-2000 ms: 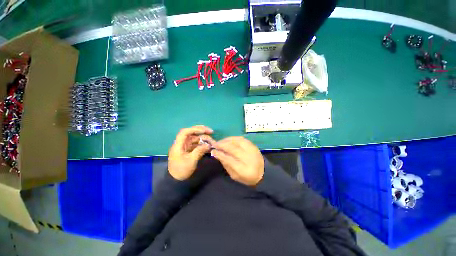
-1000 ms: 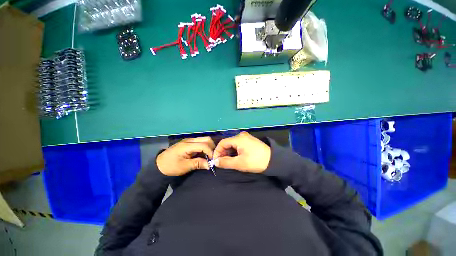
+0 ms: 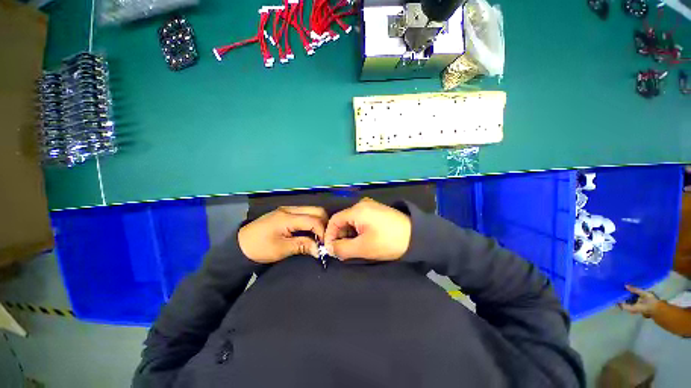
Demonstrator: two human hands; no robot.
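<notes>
My left hand [image 3: 282,234] and my right hand [image 3: 370,231] meet in front of my body, below the bench edge. Their fingertips pinch a tiny dark-and-white module [image 3: 323,251] between them. The fingers cover most of it, so its details are hidden. The cream-yellow jig [image 3: 429,121] lies on the bench ahead and to the right. Red connector cables [image 3: 292,30] with white plugs lie in a loose pile beyond my hands.
Black circuit boards [image 3: 178,43] and blister trays [image 3: 76,110] lie left. The screw feeder [image 3: 413,47], a clear bag [image 3: 481,49] and the dark screwdriver [image 3: 442,7] are ahead. Blue bins [image 3: 511,239] stand below the bench. Another person's hand [image 3: 644,301] is at right.
My hands have come back from the bench edge towards my body, still pinching the small piece. The view has tilted down. Another person's hand has appeared at the lower right.
</notes>
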